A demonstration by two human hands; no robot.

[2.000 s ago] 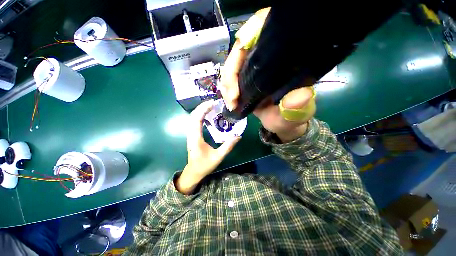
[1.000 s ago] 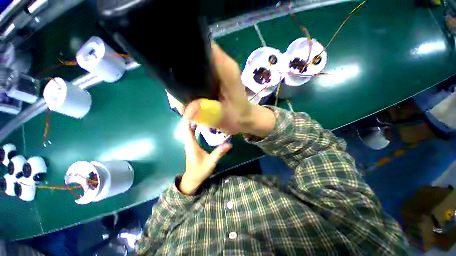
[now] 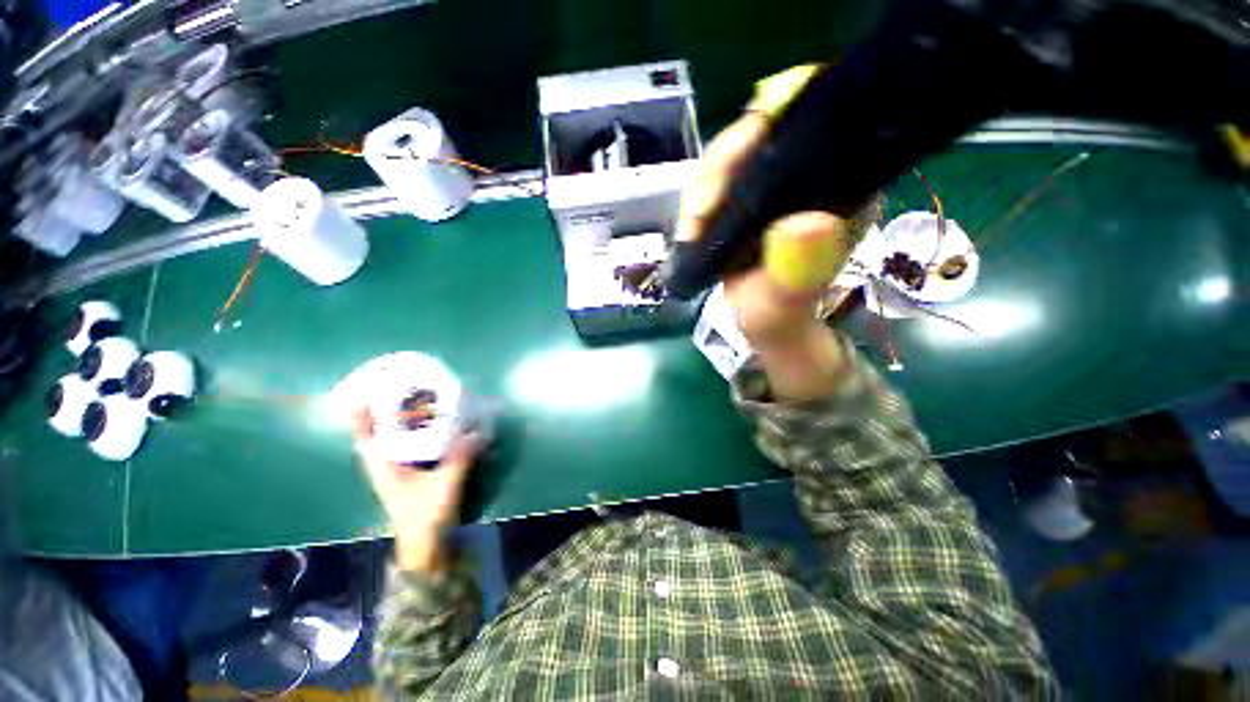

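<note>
My left hand [image 3: 418,483] is around a white camera housing [image 3: 402,406] at the left of the bench; its open end with dark parts and wires faces up. My right hand [image 3: 775,281] grips a black electric screwdriver [image 3: 823,144] with yellow wraps on its fingers. The driver's lower end is at the front block of the grey-white screw feeder [image 3: 620,185]; the tip itself is hard to make out. A small white part [image 3: 721,333] lies on the bench just below my right hand, partly hidden by it.
White ball camera heads [image 3: 117,384] are grouped at the left. Two upright housings [image 3: 310,231] with wires stand by the rail. More open housings [image 3: 927,257] are right of my right hand. Clear and white pieces [image 3: 165,172] are at the far left behind the rail.
My left hand has moved left from the small white part to the housing. My right hand and screwdriver have swung up and right to the feeder. The view has shifted.
</note>
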